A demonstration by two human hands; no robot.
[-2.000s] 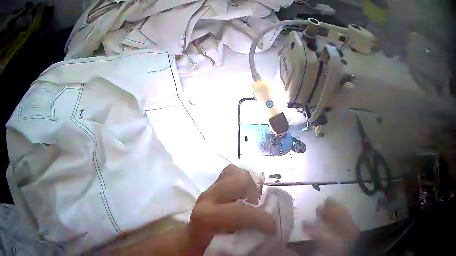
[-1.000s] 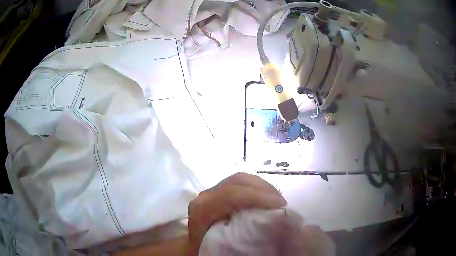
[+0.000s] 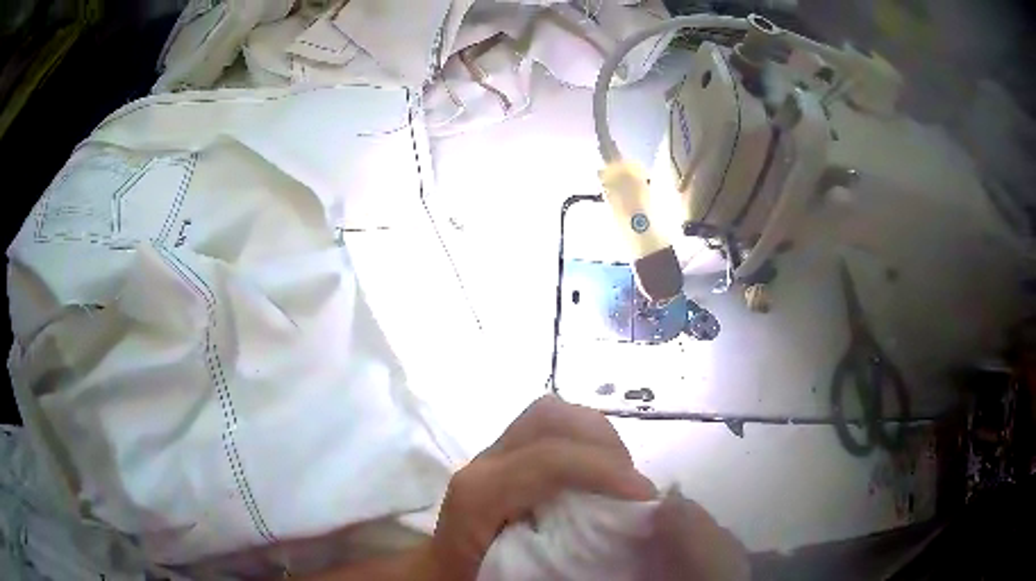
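Note:
White trousers (image 3: 284, 329) with dark double stitch lines and an angular pocket outline lie across the left of the table. My left hand (image 3: 545, 465) is at the bottom centre, its fingers closed on an edge of white cloth (image 3: 568, 539). My right hand (image 3: 704, 539) is at the bottom edge beside it, blurred and cut off; its fingers meet the cloth, but its grip is unclear. The sewing machine head (image 3: 727, 148) stands at the upper right. The lit lamp (image 3: 640, 227) hides part of the needle area above the blue patch (image 3: 653, 318).
Dark green looped scissors (image 3: 869, 397) lie right of the needle area. A heap of white pieces (image 3: 375, 40) is behind the trousers. The slide cover (image 3: 591, 369) with a dark outline is left of the needle. A dark gap crosses the table in front of it.
My right hand has come in from the right to the cloth beside my left hand. The cloth is bunched lower between the hands. The view has shifted slightly.

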